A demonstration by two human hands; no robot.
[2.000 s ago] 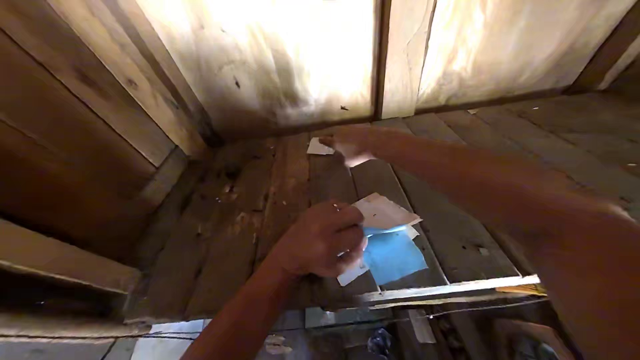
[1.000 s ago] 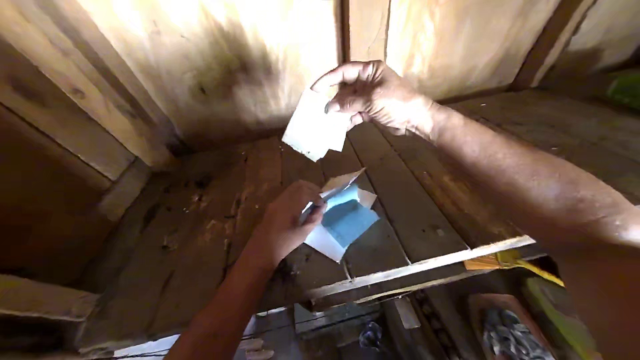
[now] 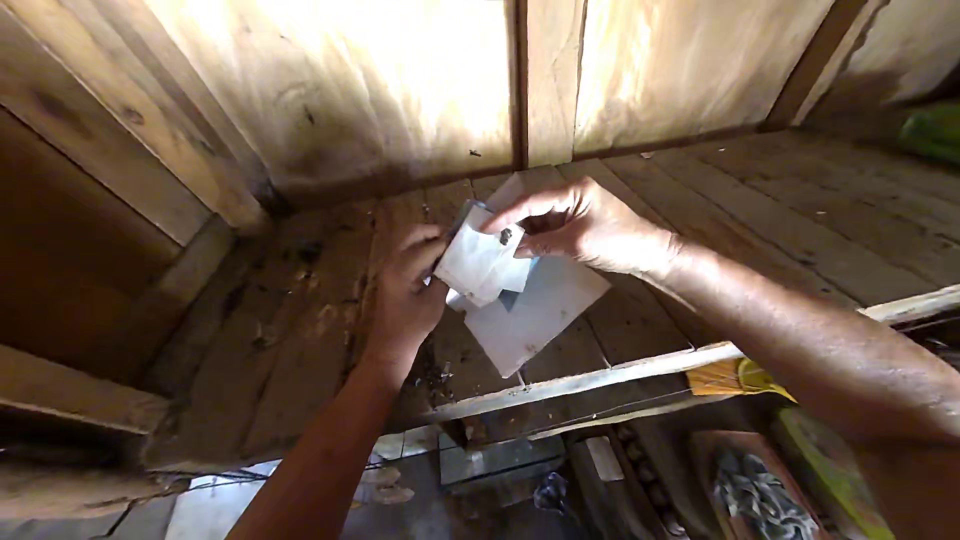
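Note:
Over a wooden plank shelf [image 3: 315, 360], my left hand [image 3: 412, 289] grips a small bundle of papers by its left side. My right hand [image 3: 589, 232] pinches a small whitish paper [image 3: 476, 259] between thumb and forefinger, laid against the front of that bundle. A dark spot shows on the paper near my right fingertips. A larger pale sheet [image 3: 536, 319] spreads out below and to the right of the small paper, its lower corner pointing at the shelf's front edge. A bit of blue shows between the sheets. How the papers are folded together is partly hidden.
Behind the shelf rises a pale panel wall [image 3: 375, 90] with wooden posts. Wooden boards [image 3: 97, 150] close the left side. Below the front edge are a yellow object [image 3: 731, 375], a container with crumpled grey material [image 3: 761, 487] and other items. Something green [image 3: 934, 131] lies far right.
My right hand first reached to the back of the shelf, then held up a white paper; now it has that paper down at the bundle in my left hand. The bundle's blue part shows far less.

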